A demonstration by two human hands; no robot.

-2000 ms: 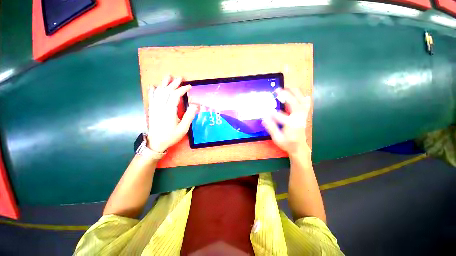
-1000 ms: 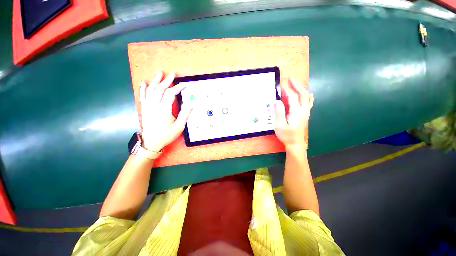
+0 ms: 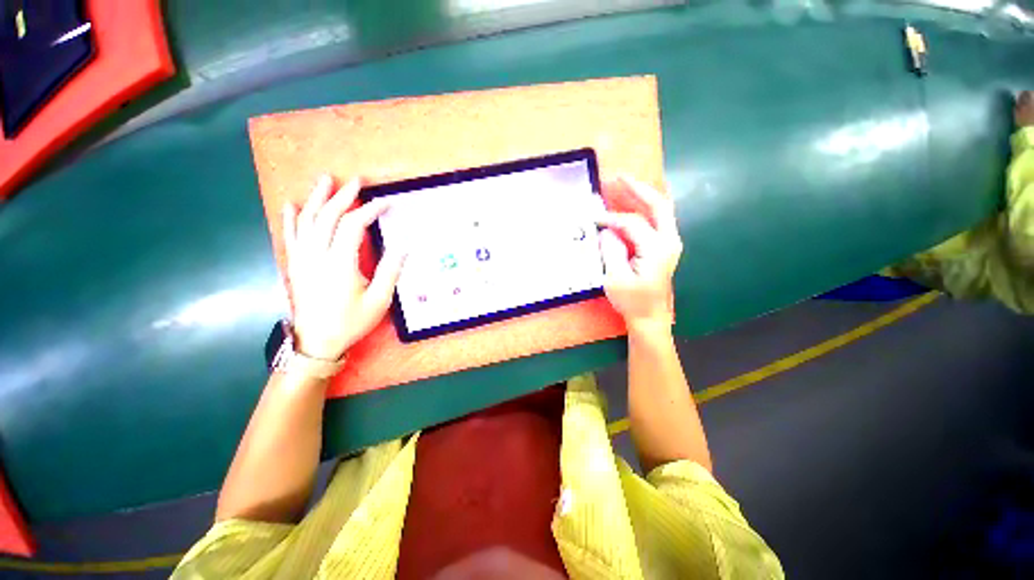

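Note:
A tablet [image 3: 499, 255] with a black border lies on an orange foam pad [image 3: 454, 125], slightly tilted to the pad. Its screen is lit white with a few small icons. My left hand [image 3: 331, 266] rests along the tablet's left edge, fingers spread, thumb over the border. My right hand [image 3: 642, 252] is at the right edge, with a finger and thumb over the right side of the screen. Whether either hand grips the tablet or only touches it is not clear.
The pad lies on a shiny green surface [image 3: 782, 215]. Another dark tablet [image 3: 40, 57] on a red-orange pad [image 3: 136, 57] is at the top left. A small yellow-black item [image 3: 916, 50] lies at the top right. A person in a yellow sleeve [image 3: 1015, 244] is at the right edge.
The screen has gone from a purple-blue picture to white with icons. The tablet and pad appear further left and more tilted as the view shifts. More of the person at right shows.

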